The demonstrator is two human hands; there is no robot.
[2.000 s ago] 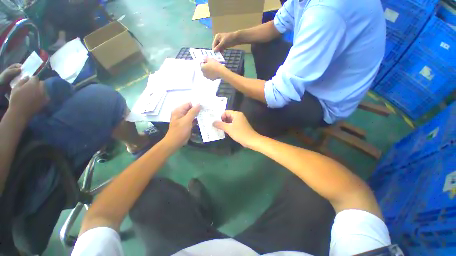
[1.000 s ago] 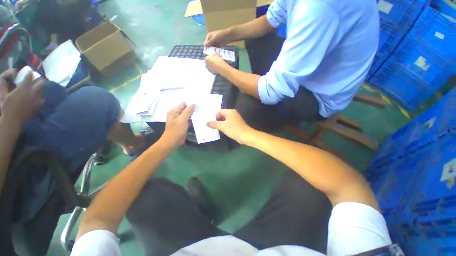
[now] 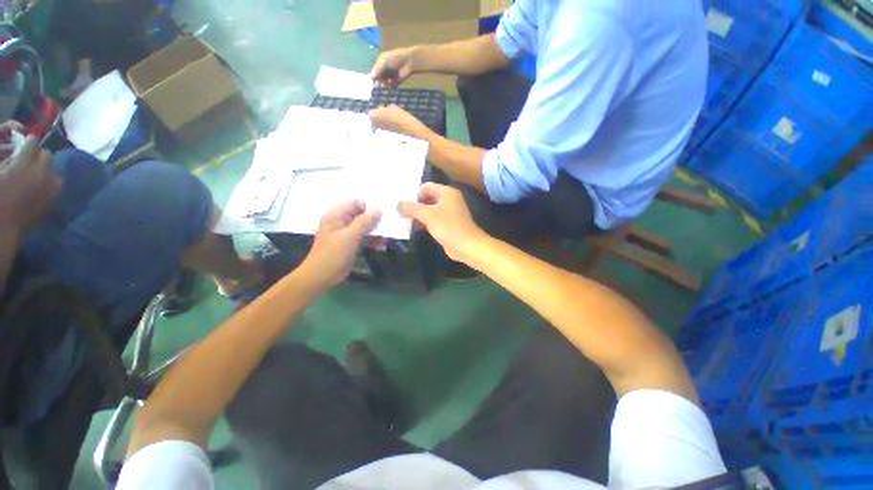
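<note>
A white printed sheet point(image 3: 394, 177) with small dark marks along its top edge is held upright-tilted at its lower edge. My left hand point(image 3: 343, 239) pinches its lower left part between thumb and fingers. My right hand point(image 3: 442, 218) pinches its lower right corner. Behind it, a broad stack of white sheets point(image 3: 311, 139) lies on the black crate point(image 3: 421, 103). A small stack of slips point(image 3: 266, 194) lies on the sheets at the left. Where the held sheet ends against the bright stack is hard to tell.
A person in a light blue shirt point(image 3: 598, 105) holds a white slip point(image 3: 345, 82) across the crate. Another person's knee point(image 3: 144, 215) is at the left. Open cartons point(image 3: 187, 91) stand on the floor behind. Blue totes point(image 3: 814, 297) are stacked at the right, near a wooden stool point(image 3: 656, 258).
The narrow slip between my hands has given way to a wider-looking sheet standing higher. My hands remain close together. The other person's slip has moved left and up. The view has shifted slightly.
</note>
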